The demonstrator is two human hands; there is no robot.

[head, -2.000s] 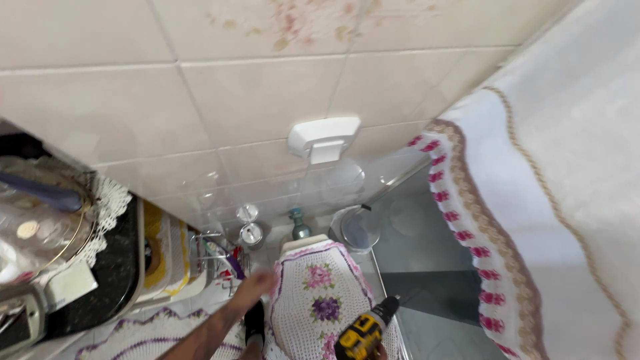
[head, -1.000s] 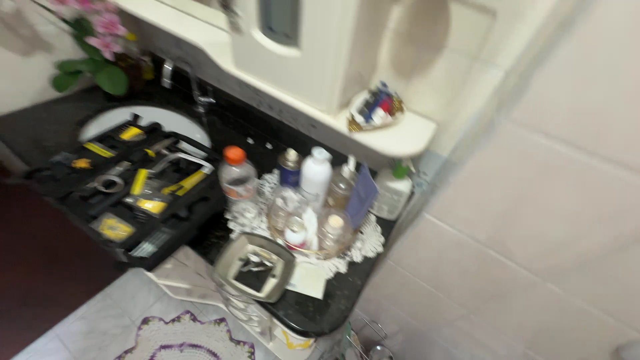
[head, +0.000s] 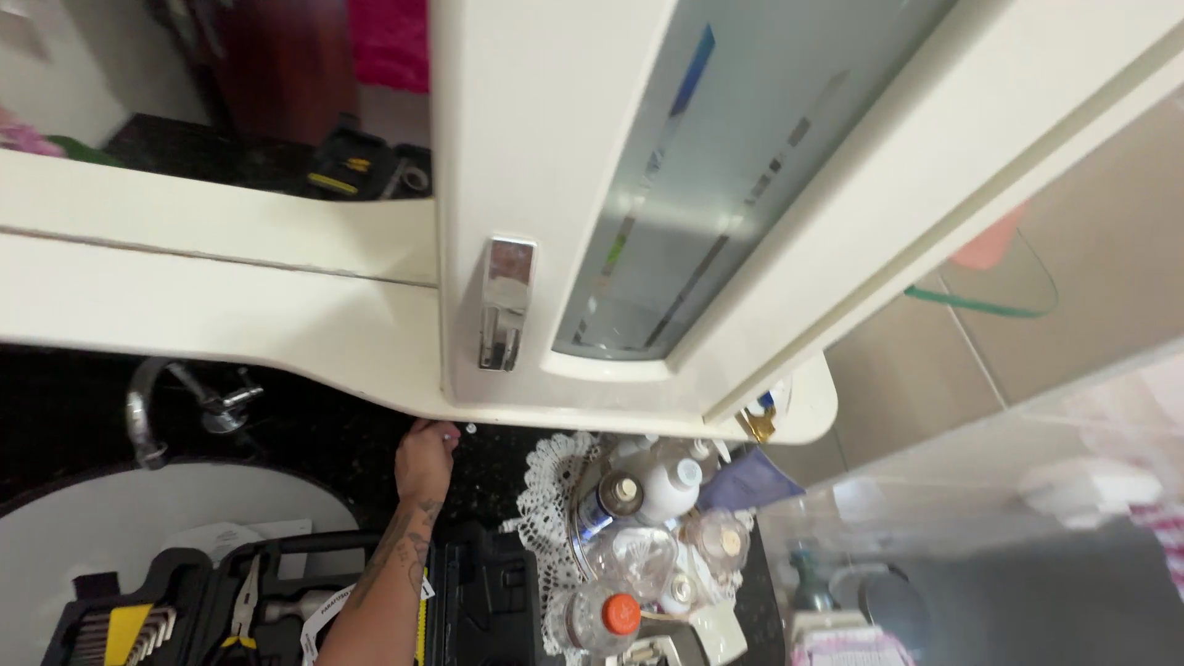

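My left hand (head: 425, 461), with a tattooed forearm, reaches from the bottom to the dark granite counter under the edge of the cream cabinet. Its fingers are bent and partly hidden; a tiny pale thing shows at the fingertips, and whether they grip it cannot be told. Just right of them lies a small white piece (head: 471, 428). Below, the forearm passes over an open black tool case (head: 490, 592) holding pliers (head: 245, 601) and a hex key set (head: 125, 636). My right hand is out of view.
A cabinet door with a chrome handle (head: 506, 305) hangs close above. Left are a chrome faucet (head: 143, 416) and a round basin (head: 268, 486). Right, bottles, one with an orange cap (head: 622, 613), crowd a crocheted doily (head: 546, 481). A glass shelf (head: 990, 301) juts out further right.
The view has swung from the tiled wall and shower corner to the sink counter. The yellow and black drill, seen two seconds ago, is out of view. My left hand is now at the counter's back.
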